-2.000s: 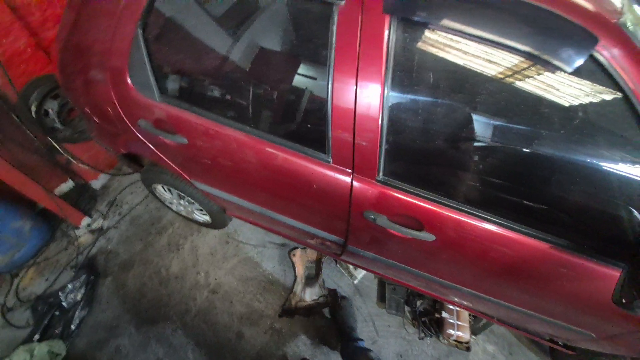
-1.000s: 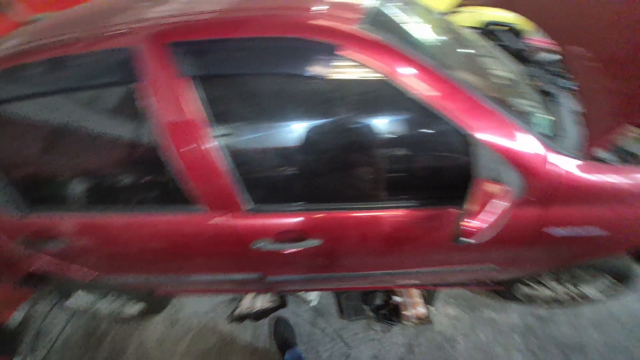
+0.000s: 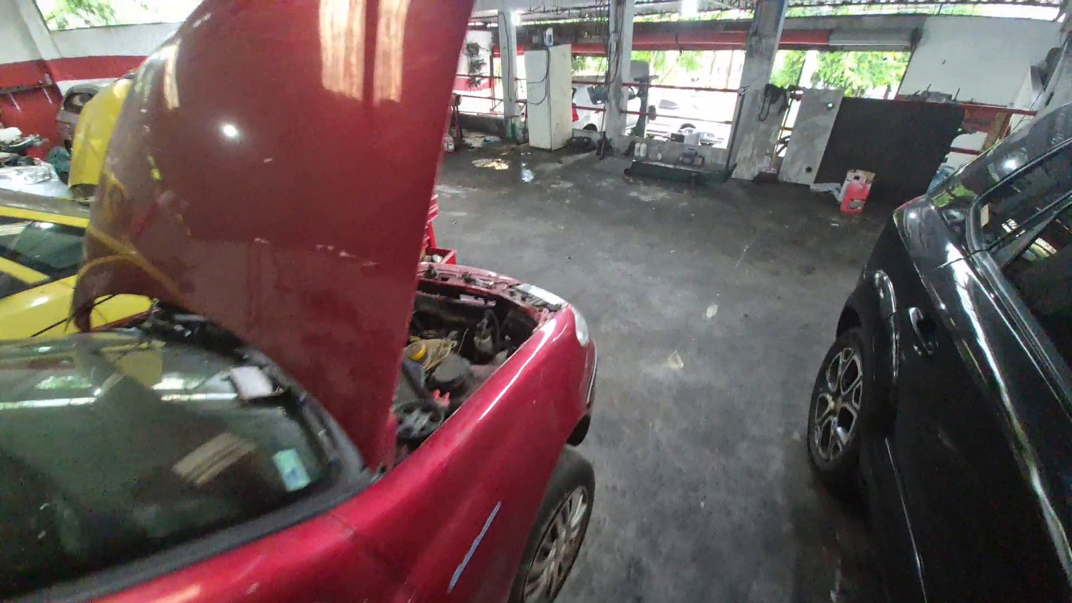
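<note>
Neither of my hands shows in the head view. Close by on the left is a red car, its front fender [image 3: 469,452] nearest to me. The car's hood [image 3: 276,167] is raised and hides part of what lies behind it. Beneath it the engine bay [image 3: 452,352] is exposed, with a yellow-orange cap [image 3: 416,352] and dark engine parts. The windshield [image 3: 151,452] has a small sticker near its lower corner. The front wheel [image 3: 557,536] shows at the bottom of the view.
A black car [image 3: 963,360] is parked on the right, with dark concrete floor [image 3: 687,377] between the two cars. A yellow car [image 3: 42,251] stands beyond the red one. Farther back are an old white refrigerator [image 3: 548,96], concrete pillars [image 3: 758,92] and a red container [image 3: 856,193].
The view has swung from the red car's side doors to its front end and the workshop beyond. A foot, seen on the floor one second ago, is out of view.
</note>
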